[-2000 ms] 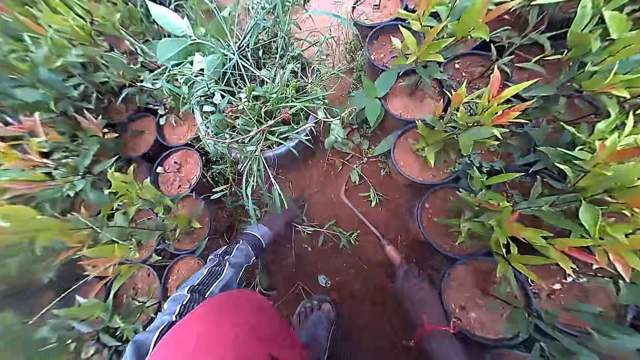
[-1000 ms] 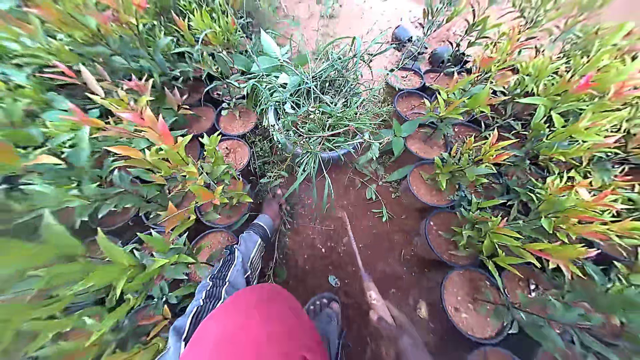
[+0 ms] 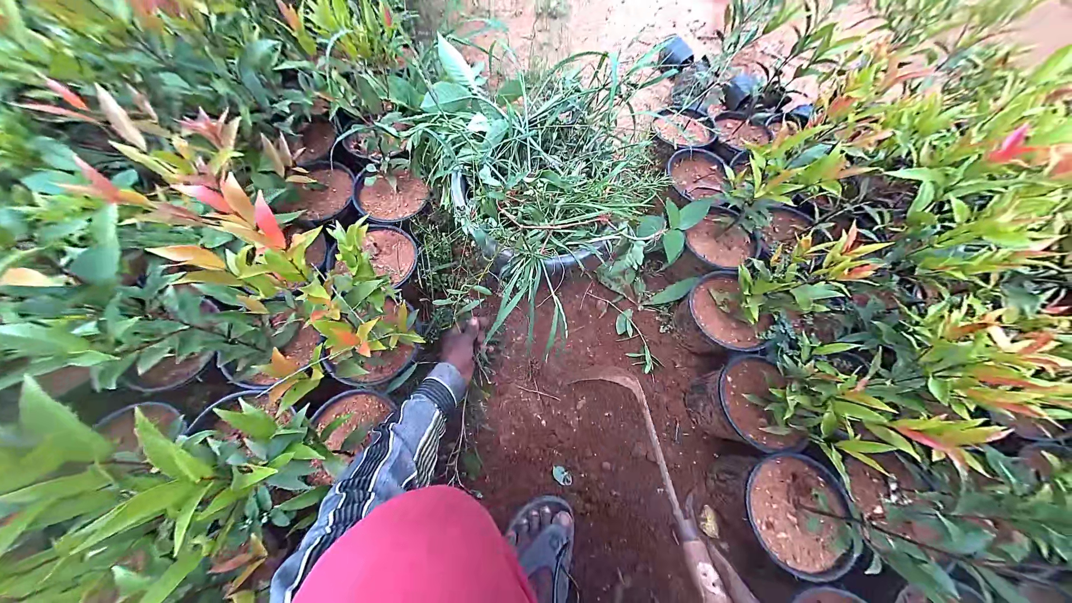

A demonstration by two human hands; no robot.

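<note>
My left hand [image 3: 462, 345] reaches down at the base of the weeds [image 3: 448, 285] beside the left row of pots, its fingertips among the stems; whether they grip any is unclear. My right hand [image 3: 727, 578] shows only in part at the bottom edge, around the wooden handle [image 3: 702, 571] of a sickle. The sickle's thin curved blade [image 3: 655, 435] lies low over the red soil, its tip pointing left. Ahead of both hands stands a round tub [image 3: 569, 261] heaped with pulled grass and weeds [image 3: 561, 176].
Black pots of reddish soil with leafy plants line both sides, such as one pot [image 3: 800, 515] at right and another [image 3: 389, 255] at left. My sandalled foot [image 3: 543, 540] rests on the soil path [image 3: 544, 435]. Loose weed sprigs [image 3: 641, 347] lie near the tub.
The sickle in my right hand has its handle lower in view, and less of that hand shows. My left hand stays low beside the left pots. The view has shifted.
</note>
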